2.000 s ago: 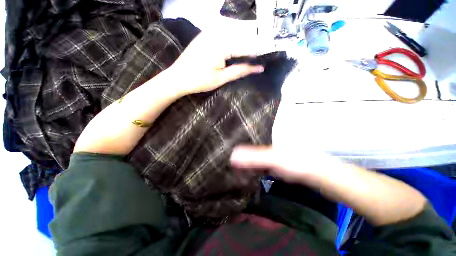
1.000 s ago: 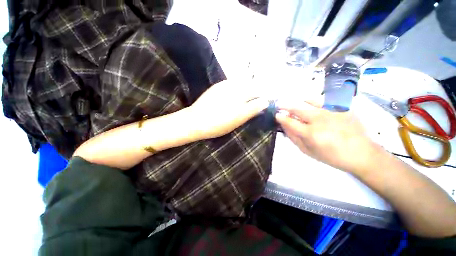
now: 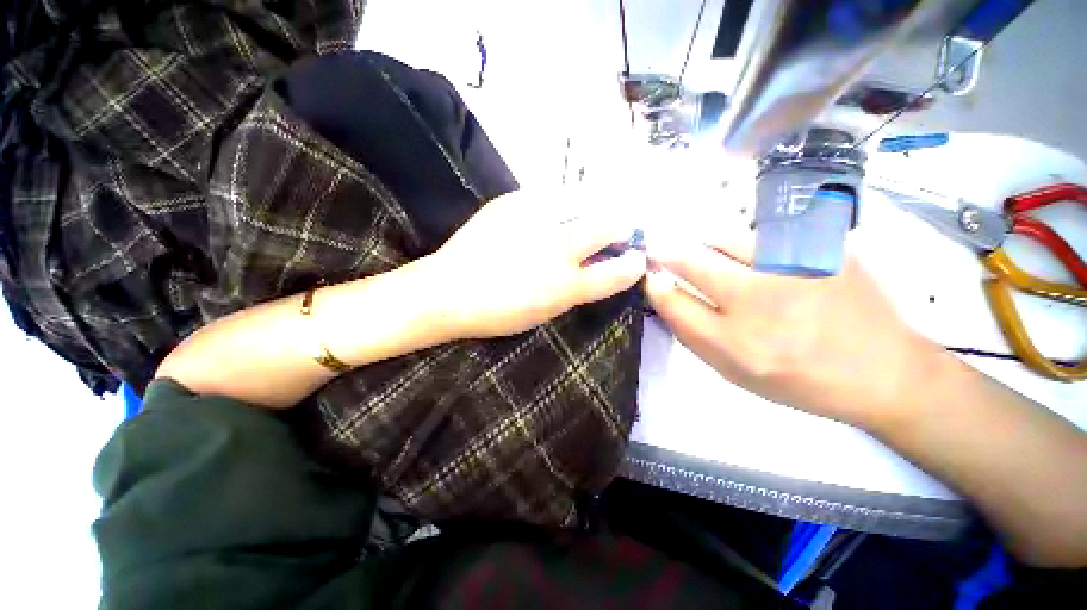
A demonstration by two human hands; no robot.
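Note:
The dark plaid fabric [image 3: 513,405] lies under my left forearm and hangs over the table's front edge. A smooth dark lining piece [image 3: 370,119] shows above my left wrist. My left hand [image 3: 536,262] pinches the top corner of the plaid fabric between thumb and fingers. My right hand [image 3: 775,316] meets it there, its fingertips closed on the same corner. The fingertips touch or nearly touch. The sewing machine's presser foot and needle area [image 3: 668,113] is just beyond my hands. A blue translucent cup-like part [image 3: 805,215] stands beside it, behind my right hand.
Scissors with red and orange-yellow handles [image 3: 1013,268] lie on the white table at right. A large plaid heap [image 3: 131,155] fills the left side. The ruler-marked table edge [image 3: 763,489] runs below my right hand, with blue bin parts [image 3: 811,554] beneath.
My right hand has come up from the lower fabric to join my left hand at the corner. Since one second ago, both hands have barely moved, and the view is closer to the machine.

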